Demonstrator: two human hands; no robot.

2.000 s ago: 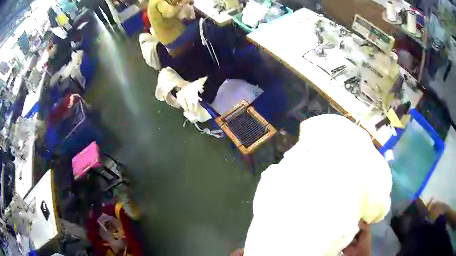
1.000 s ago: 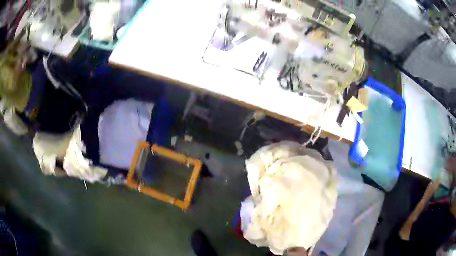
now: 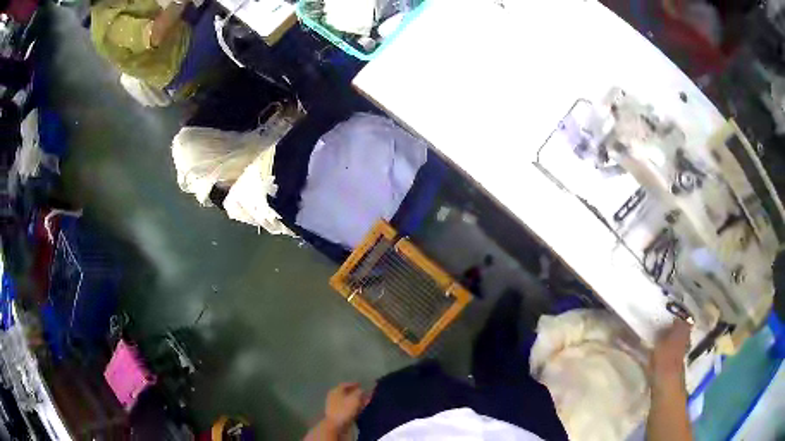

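The bundle of cream pieces (image 3: 590,366) lies low beside the white sewing table (image 3: 508,112), between my dark-clothed legs and my right arm. My right hand (image 3: 673,338) is at the table's front edge, its fingertips at a small dark looped tool (image 3: 678,310); whether it grips the tool is unclear. My left hand (image 3: 346,401) is left of my lap, away from the bundle, with fingers loosely curled and blurred; nothing shows in it. A sewing machine (image 3: 732,267) stands on the table at the right.
An orange-framed mesh seat or crate (image 3: 403,288) stands ahead on the floor. A large white piece (image 3: 361,177) and cream cloth (image 3: 211,164) lie beyond it. A teal basket (image 3: 372,47) is at the top, a blue-rimmed bin (image 3: 747,392) at lower right. A person (image 3: 142,43) sits upper left.
The cream bundle, held up high in front of me earlier, is now low at my right. Both my hands are off it; my right hand has come to the table edge. The view has turned.
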